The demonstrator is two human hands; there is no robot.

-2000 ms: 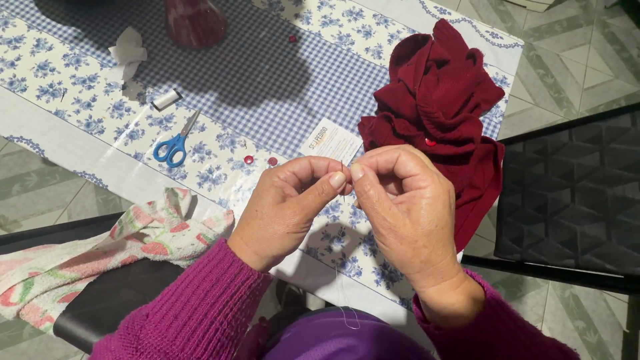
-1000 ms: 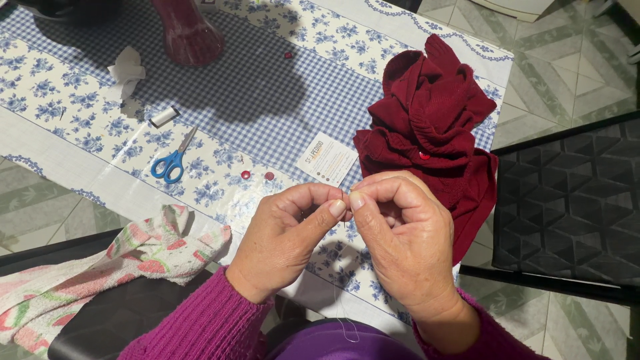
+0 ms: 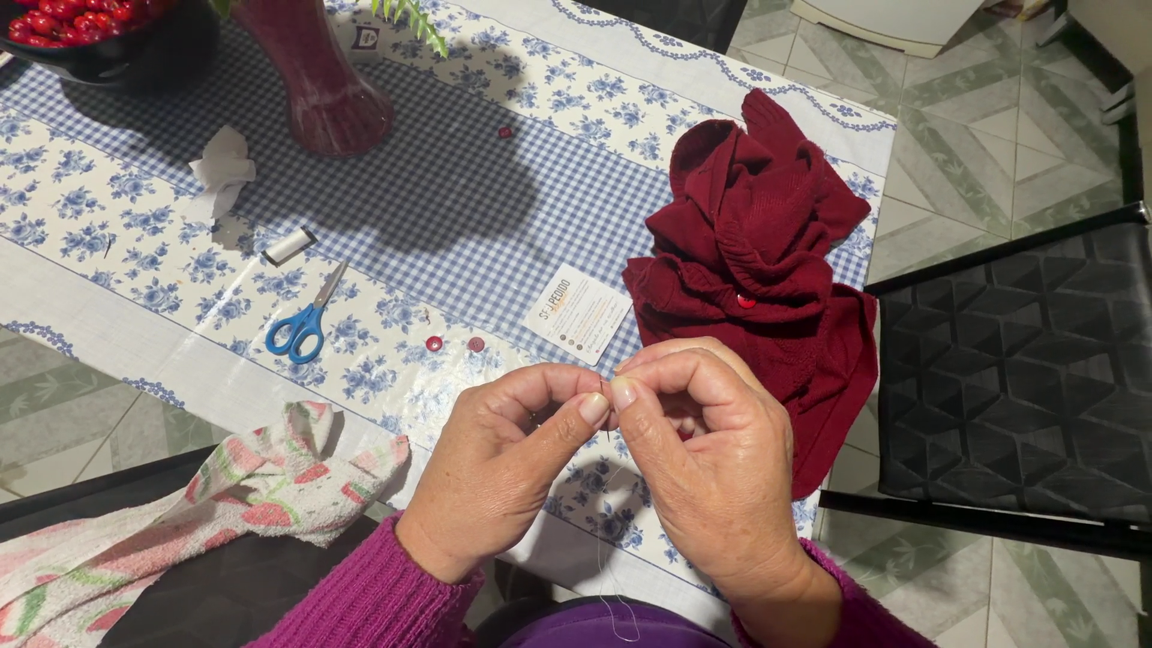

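Observation:
My left hand and my right hand meet at the fingertips above the table's near edge. Between the left thumb and forefinger is a thin sewing needle, mostly hidden; the right thumb and forefinger pinch at the same spot. A pale thread hangs below them in a loop. Behind my right hand lies a crumpled dark red knit garment with a red button on it. Two loose red buttons, one glossy and one duller, lie left of a printed card.
Blue-handled scissors and a white thread spool lie at left on the patterned tablecloth. Farther back are crumpled white paper, a red vase and a black bowl. A printed towel drapes over a chair; another black chair stands right.
The fingertips of both hands stay together, with little plain movement. The view has shifted, so more of the vase and the bowl of red fruit shows now.

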